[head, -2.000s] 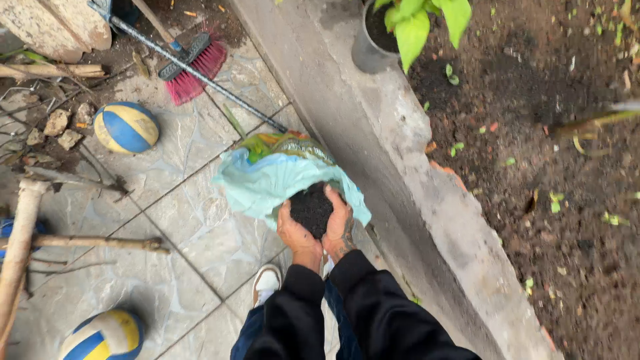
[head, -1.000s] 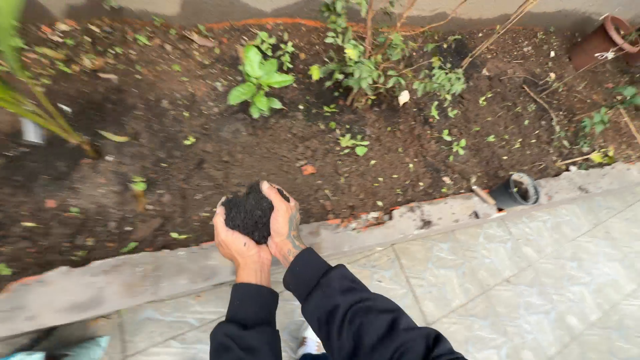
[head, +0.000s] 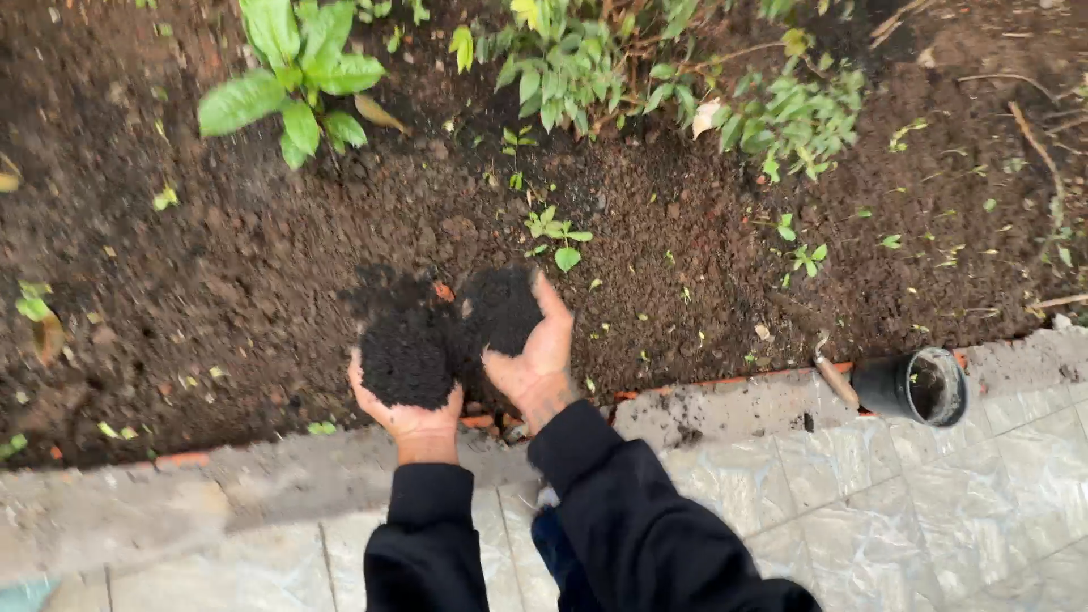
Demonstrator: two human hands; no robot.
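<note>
Dark, loose soil point(head: 406, 361) lies heaped in my left hand point(head: 416, 421), palm up over the garden bed. My right hand point(head: 535, 365) is apart from it, also palm up, bearing more of the same dark soil point(head: 501, 310). Some of the soil is falling between and beyond the hands onto the brown earth point(head: 280, 340) of the bed. The fingers are mostly hidden under the soil. A small seedling point(head: 557, 236) grows just beyond my right hand.
A low concrete curb point(head: 280, 476) edges the bed, with floor tiles point(head: 858, 501) on the near side. A black plastic pot point(head: 909, 387) lies tipped on the curb beside a wooden-handled tool point(head: 835, 380). A broad-leaved plant point(head: 302, 81) and a leafy shrub point(head: 578, 72) grow farther back.
My hands were cupped together around the dark soil and have now parted over the bed, with soil spilling. The view has swung from the tiles and the light-blue bag to the bed.
</note>
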